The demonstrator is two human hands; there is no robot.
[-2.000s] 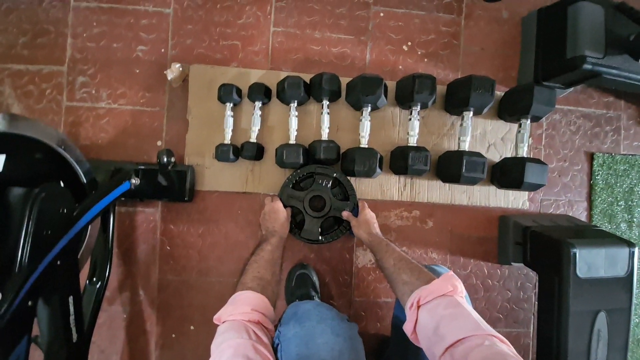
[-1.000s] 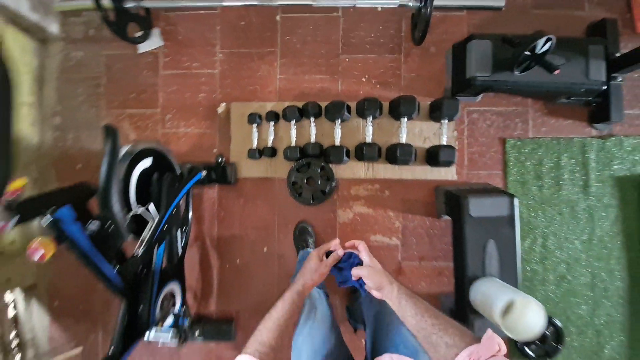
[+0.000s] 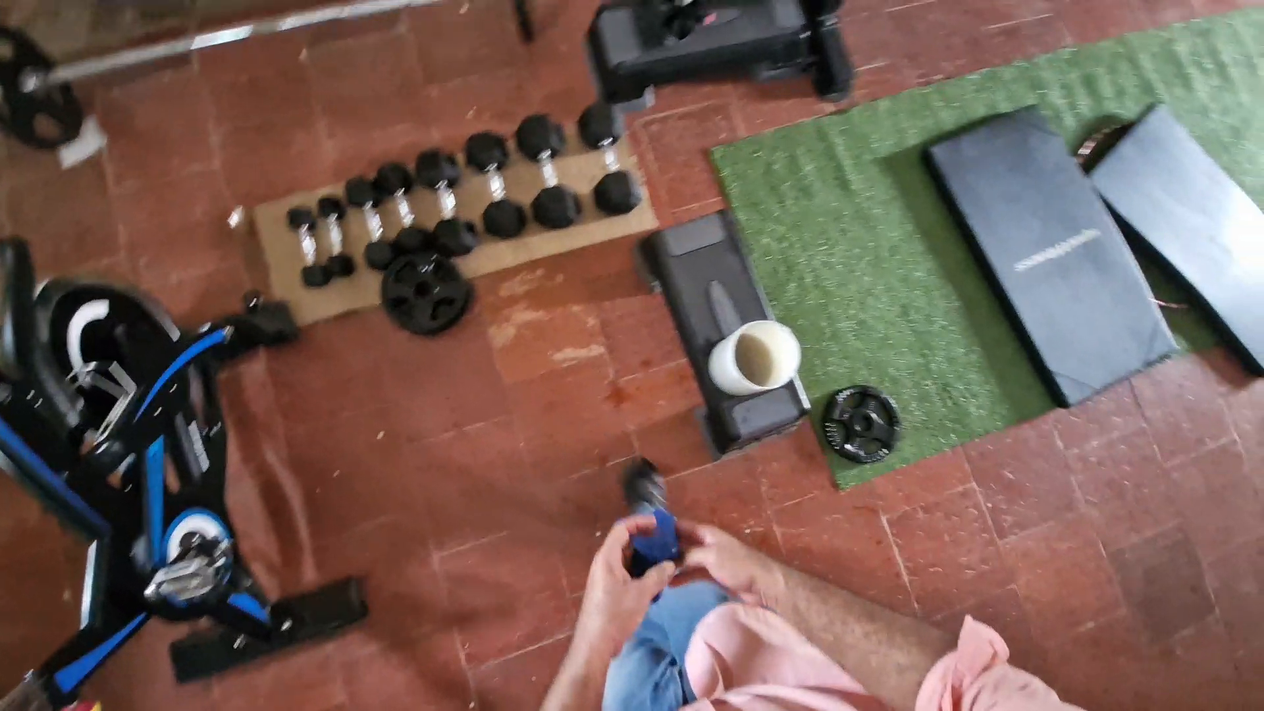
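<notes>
A small blue cloth (image 3: 656, 539) is held between my two hands, low in the view and in front of my legs. The fingers of my left hand (image 3: 624, 565) grip its left side. On its right side, my right hand (image 3: 726, 561) touches it with the fingertips. Up and to the left, a black weight plate (image 3: 426, 293) lies on the floor against the lower edge of a cardboard sheet (image 3: 553, 255). Several hex dumbbells (image 3: 496, 185) with chrome handles stand in a row on that cardboard.
A black step platform (image 3: 703, 276) bears a white roll (image 3: 755, 357). Beside it, a smaller plate (image 3: 862, 424) lies at the corner of green turf (image 3: 839, 178) with black padded mats (image 3: 1052, 252). An exercise bike (image 3: 148, 474) stands left; a barbell (image 3: 222, 38) lies top left.
My hands were on the weight plate two seconds ago; they have let it go and hold the blue cloth. The view has swung to the right.
</notes>
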